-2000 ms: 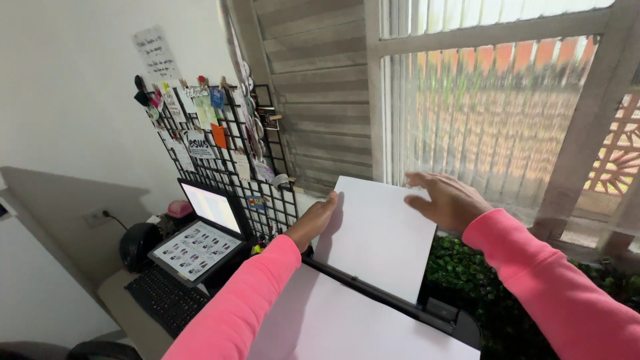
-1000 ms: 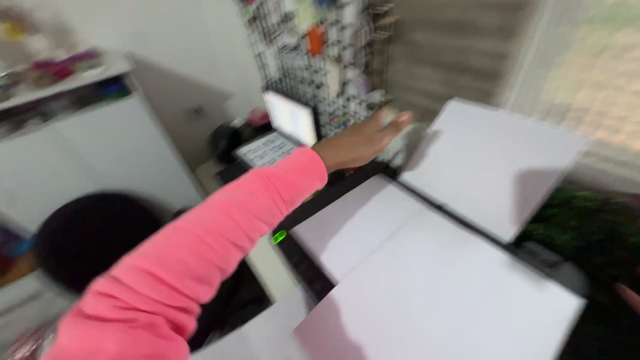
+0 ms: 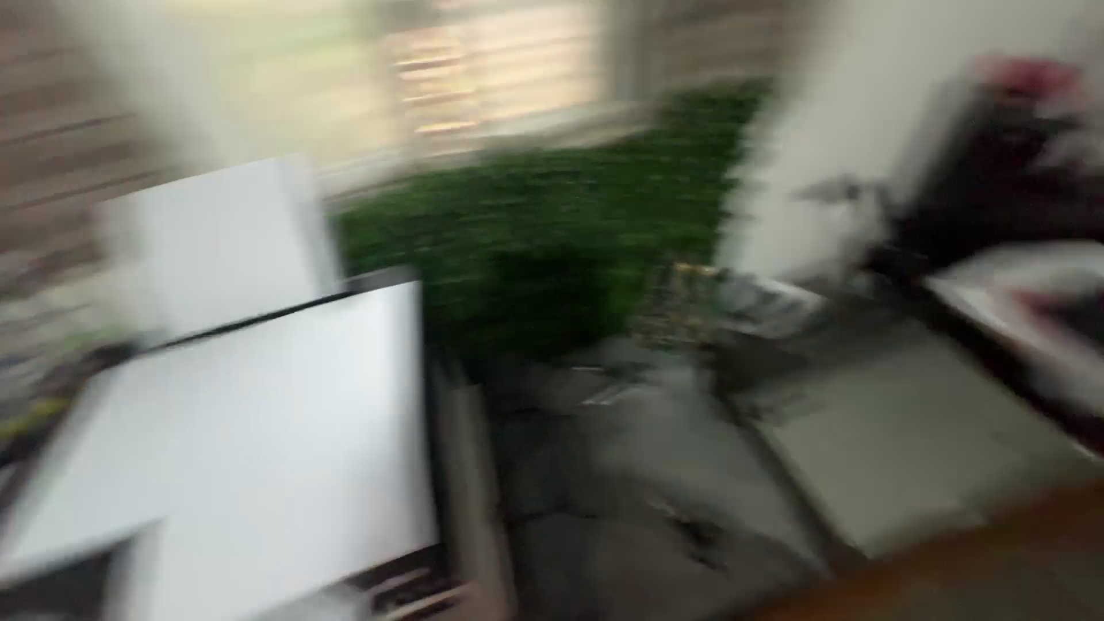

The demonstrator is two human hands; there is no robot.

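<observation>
Neither of my hands can be made out in this strongly blurred view. White paper (image 3: 228,250) stands upright in the rear feed of a black printer (image 3: 404,586) on the left. More white sheets (image 3: 285,431) lie over the top of the printer, their edges overlapping. What lies under the sheets is hidden.
Green foliage (image 3: 535,216) fills the space below the window (image 3: 483,69). To the right, a grey-green flat board or mat (image 3: 914,431) lies by an orange-brown edge (image 3: 975,552). Dark and red blurred items are at the far right.
The view has swung far to the right. Both hands, seen at the upright paper two seconds ago, are out of sight, and the upright paper stands without a hand on it.
</observation>
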